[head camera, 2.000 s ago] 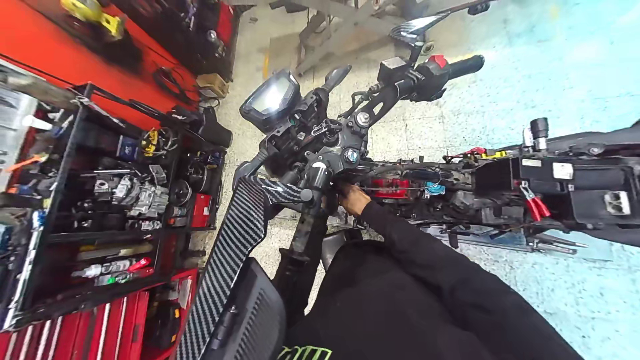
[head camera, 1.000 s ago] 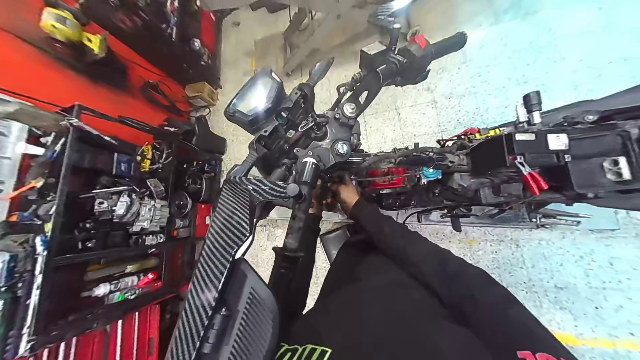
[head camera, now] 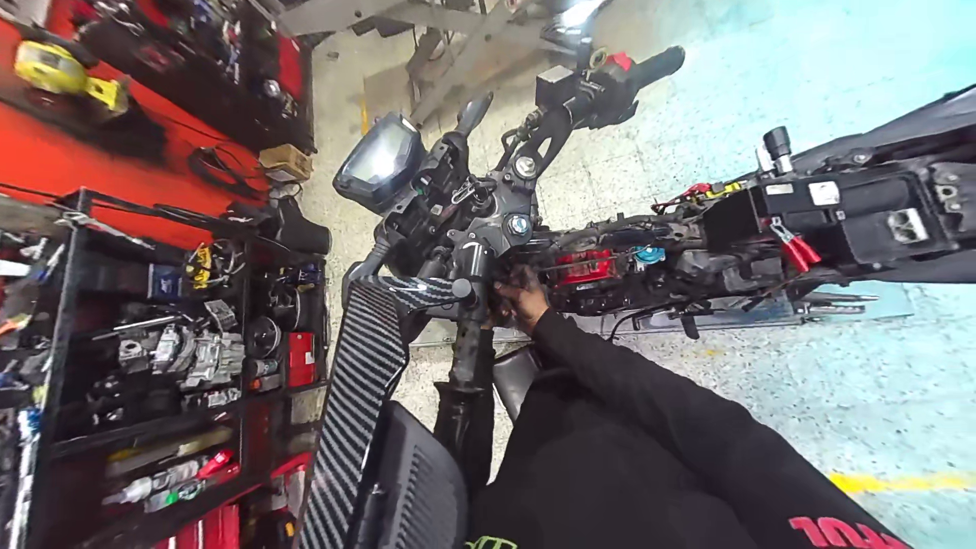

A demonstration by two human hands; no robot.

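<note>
A partly stripped motorcycle stretches across the view, its digital instrument display [head camera: 380, 162] at the front and its frame running right. My right hand [head camera: 526, 300] reaches in behind the steering head, beside the red engine-bay part [head camera: 583, 267], with its fingers bent. My left hand [head camera: 497, 311] is mostly hidden beneath the handlebar [head camera: 473, 347], close to the right hand. Whether either hand holds something cannot be made out. The key area and the top clamp [head camera: 499, 229] lie just above both hands. A blue cap [head camera: 650, 255] sits farther right along the frame.
Red-handled pliers [head camera: 799, 250] lie on the black rear tray [head camera: 877, 206]. A carbon-pattern mirror or guard panel [head camera: 354, 404] rises close at lower left. Shelves [head camera: 152, 450] with engine parts [head camera: 183, 354] stand at left. A metal stand [head camera: 465, 53] is beyond the handlebar.
Two seconds ago only the right hand showed behind the steering head; one second ago both hands were visible there, and they remain close together in that spot.
</note>
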